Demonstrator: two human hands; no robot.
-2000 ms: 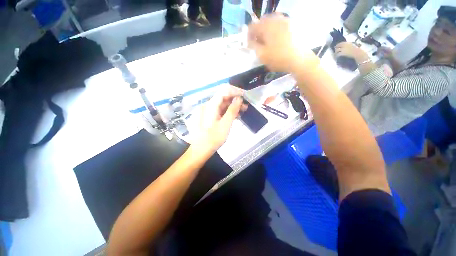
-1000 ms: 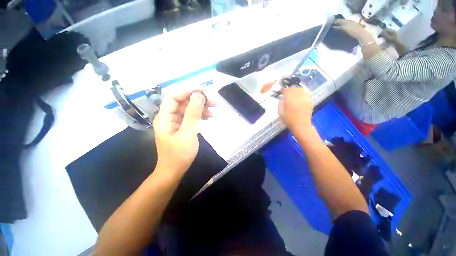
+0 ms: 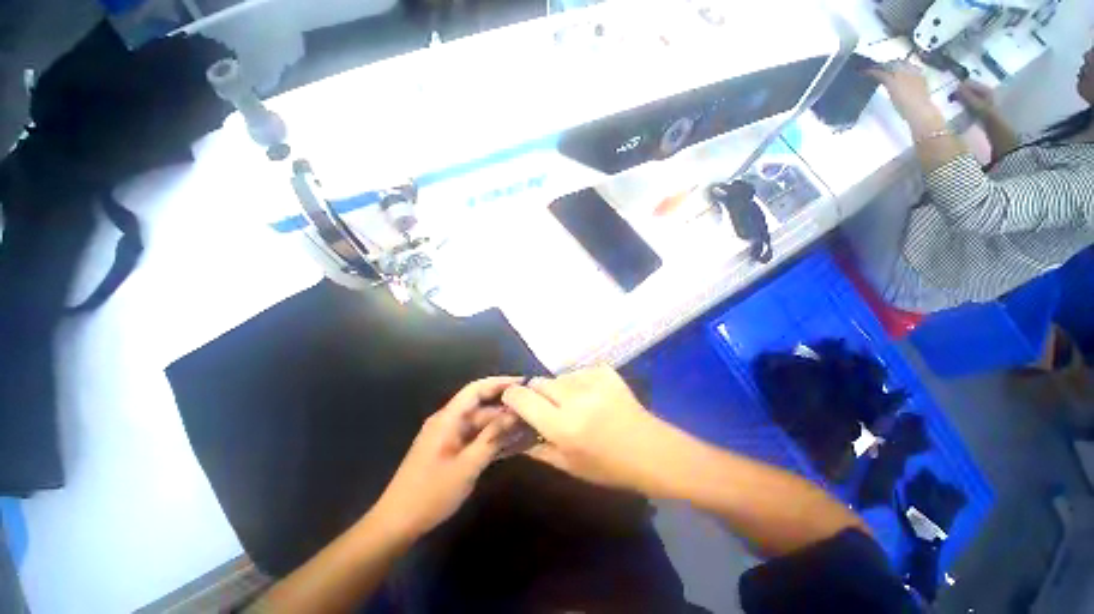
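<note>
My left hand (image 3: pixel 450 456) and my right hand (image 3: pixel 588 426) meet at the front edge of the table, fingertips together around something small and mostly hidden. A dark bit shows between the fingers; I cannot tell what it is. A black flat cloth panel (image 3: pixel 324 408) lies on the white table to the left of my hands, its upper edge near the presser foot and needle (image 3: pixel 408 282). The sewing machine (image 3: pixel 480 156) has a white arm, a blue stripe and a dark control panel.
Smartphone (image 3: pixel 606 238), orange item (image 3: pixel 674 203) and black looped band (image 3: pixel 746 218) lie right of the needle. Black pieces (image 3: pixel 120 132) are heaped at the left. A blue crate (image 3: pixel 870 312) below holds black pieces with white tags. A person in striped sleeves (image 3: pixel 996 198) works at the right.
My right hand has come from beside the black band to meet my left hand, which has moved down from near the needle. The black snips seen earlier beside the phone no longer show there.
</note>
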